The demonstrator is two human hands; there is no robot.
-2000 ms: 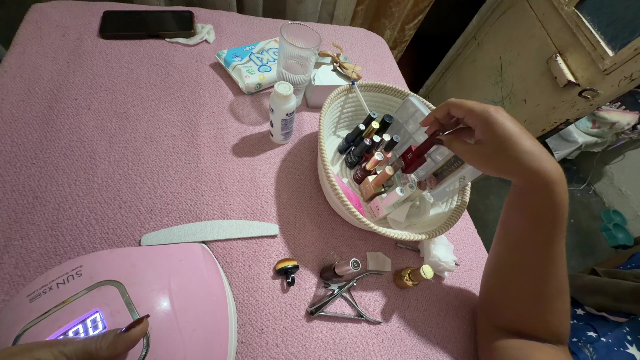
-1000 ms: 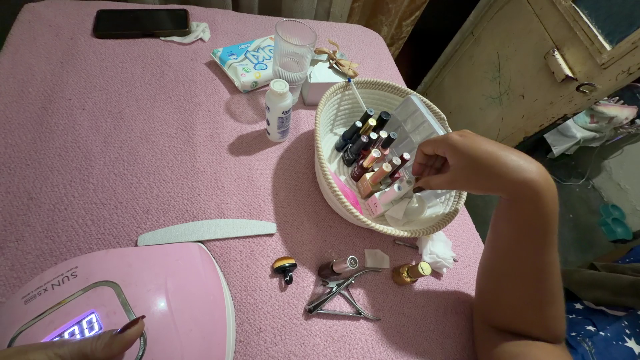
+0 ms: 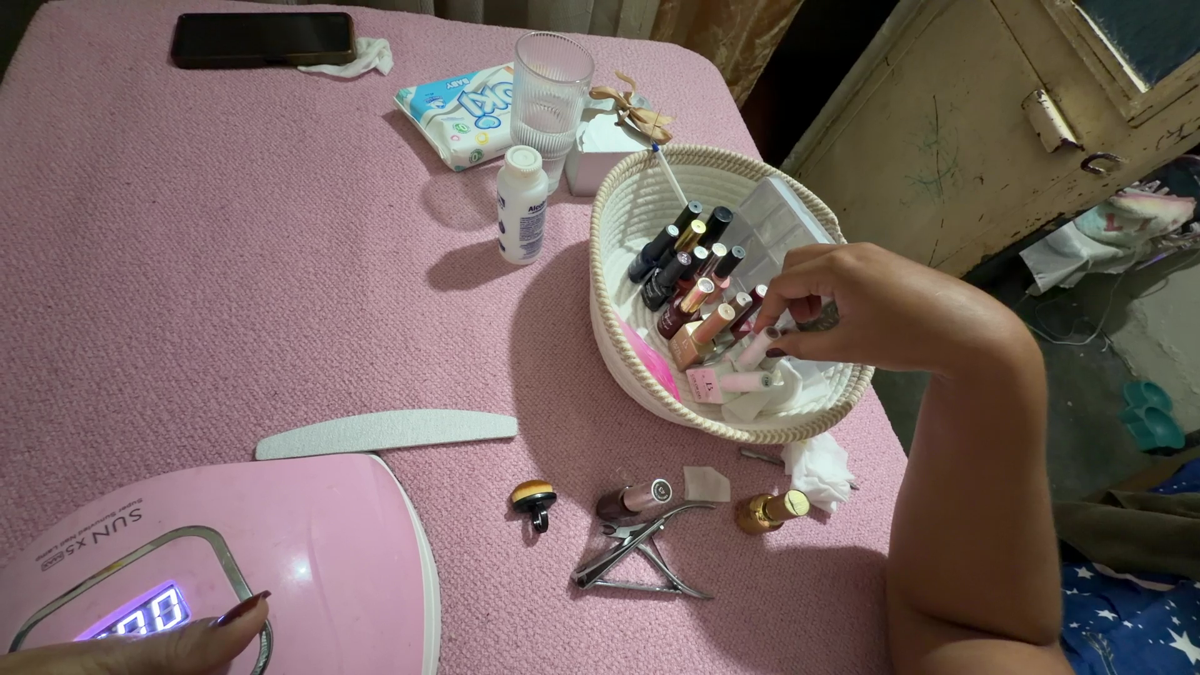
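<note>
My right hand reaches into a white woven rope basket at the right of the table. Its thumb and fingers pinch the cap of a pale pink nail polish bottle. Several dark, red and nude polish bottles stand around it, and another pale pink bottle lies beside it. A clear plastic case leans against the basket's inner wall. At the lower left, my left hand rests on the pink nail lamp, thumb near its lit display; its other fingers are out of frame.
Near the front lie a nail file, metal nippers, a mauve polish bottle, a gold bottle and crumpled white tissue. Behind are a white plastic bottle, a ribbed glass, a wipes pack and a phone.
Two seconds ago my right hand held a dark red polish bottle above the basket; now its fingers are lower, on a pale pink one. My left hand stays on the lamp.
</note>
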